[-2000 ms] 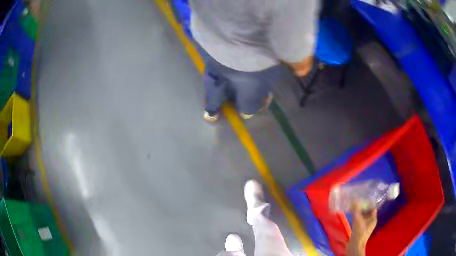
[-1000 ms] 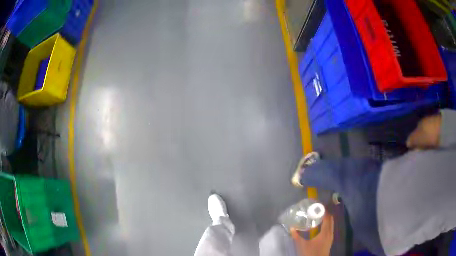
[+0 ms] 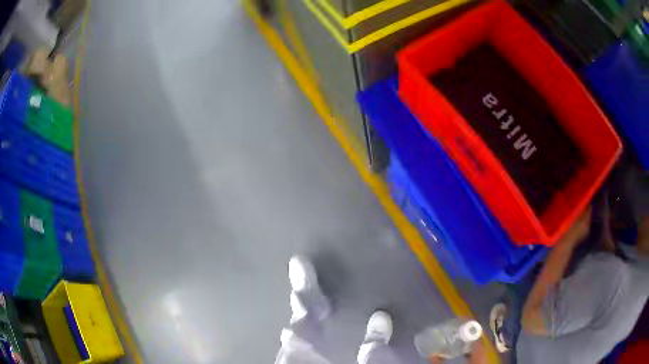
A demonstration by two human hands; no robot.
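A clear plastic bottle [image 3: 442, 338] with a white cap is low in the view, right of centre, lying nearly sideways with its cap to the right. My right hand [image 3: 481, 354] is around the bottle from below, mostly cut off by the bottom edge. My left hand is not in view.
A red bin [image 3: 466, 153] with a black sheet marked "Mitra" stands on blue bins [image 3: 455, 206] at the right. A person in grey [image 3: 598, 298] is at the lower right. A grey cabinet [image 3: 384, 53] stands beyond. Blue, green and yellow bins [image 3: 96, 323] line the left.
The view has moved along the floor and turned. The red and blue bins are nearer, and the person now shows at the lower right. The bottle stays in my right hand, lower in the view.
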